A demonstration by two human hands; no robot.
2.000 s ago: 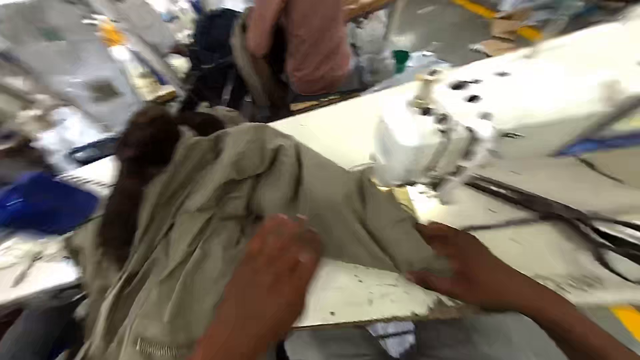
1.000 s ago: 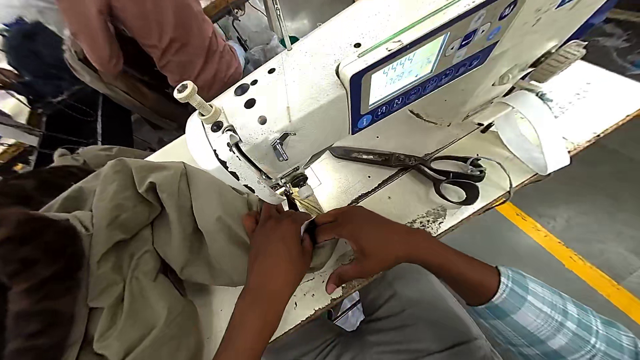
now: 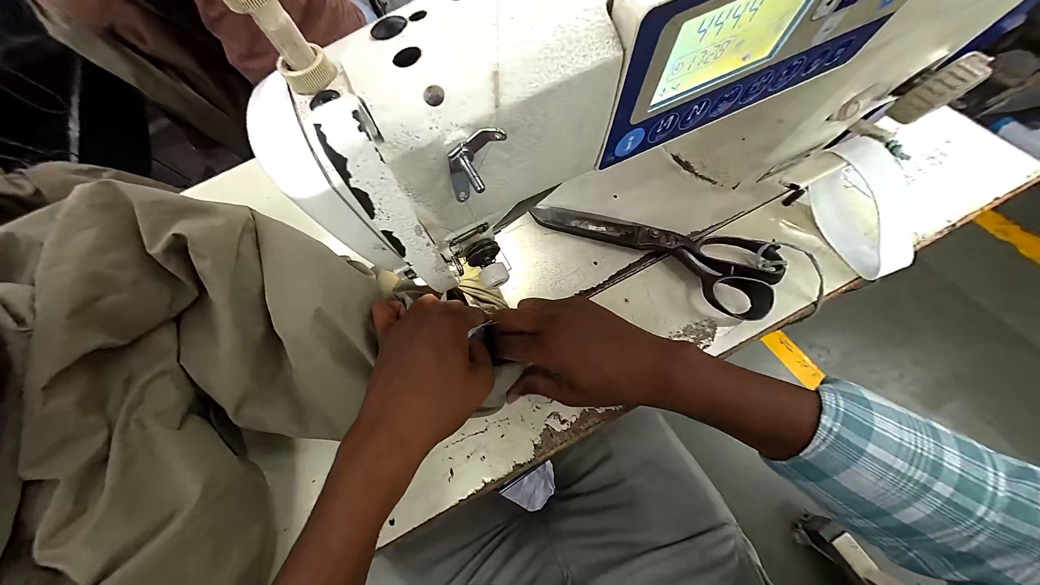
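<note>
Olive-green fabric (image 3: 276,325) lies in heavy folds over the left of the table and runs up to the head of a white industrial sewing machine (image 3: 520,89). Just in front of the machine's needle area, my left hand (image 3: 431,357) grips the fabric edge with bent fingers. My right hand (image 3: 577,349) meets it from the right, its fingertips pinching the same edge, where a dark piece and a bit of white show between the hands. The needle and presser foot are mostly hidden behind my fingers.
Black-handled fabric scissors (image 3: 674,248) rest on the table (image 3: 479,455) right of the needle area. A white band roll (image 3: 865,207) hangs near the table's right edge. Behind the machine, at upper left, is another person's reddish sleeve (image 3: 268,32). The table's front edge is chipped.
Two seconds ago my hands were apart on the fabric; now they are together at the needle area, as they were one second ago. The view has moved closer to the machine.
</note>
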